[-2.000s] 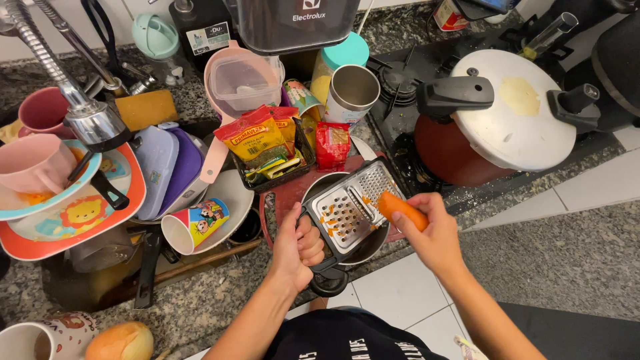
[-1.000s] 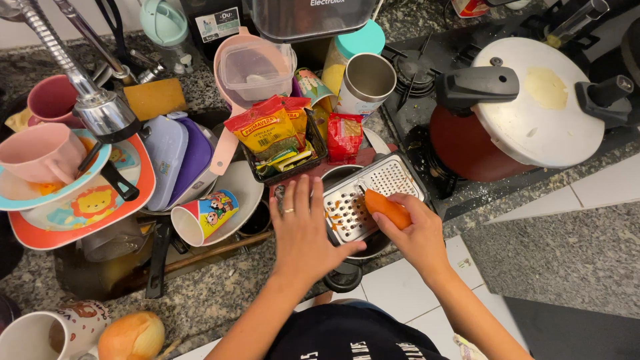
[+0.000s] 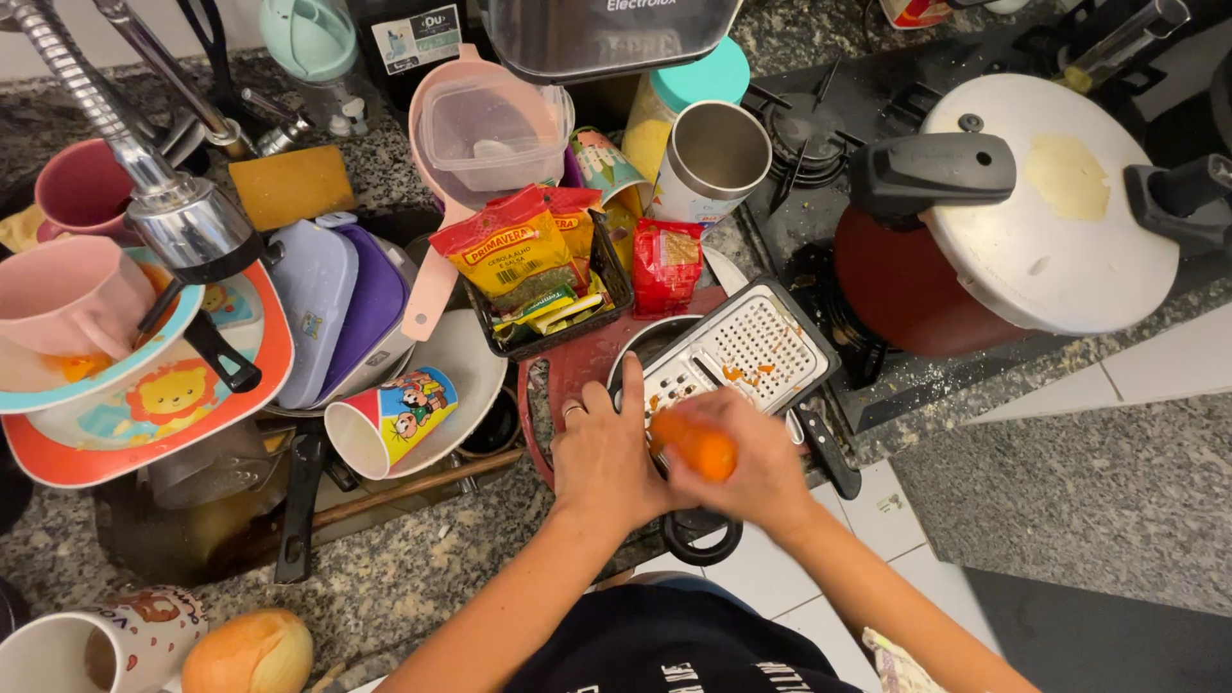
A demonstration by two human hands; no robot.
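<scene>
A flat metal grater [image 3: 760, 351] with a dark frame lies tilted across a cooking pot [image 3: 652, 339], orange shreds on its face. My left hand [image 3: 611, 452] is at the grater's near left end, fingers spread toward the pot's rim; its grip on the end is partly hidden by the hand itself. My right hand [image 3: 746, 462], slightly blurred, holds a carrot [image 3: 707, 449] against the grater's lower part. Under the pot is a red cutting board [image 3: 549, 385]. A black-handled knife [image 3: 828, 452] lies to the right of the grater. The pot's black handle [image 3: 701, 549] points toward my body.
A pressure cooker [image 3: 962, 279] stands on the stove at right. A basket [image 3: 553, 337] of seasoning packets, a steel cup [image 3: 717, 159] and a red packet [image 3: 667, 265] sit behind the pot. Stacked dishes [image 3: 154, 414] fill the sink at left. An onion [image 3: 248, 654] and a mug [image 3: 106, 640] are nearer.
Two seconds ago my left hand held the grater's handle end; one second ago it was spread beside the grater. My right hand has moved the carrot from the fine-holed part to the lower end.
</scene>
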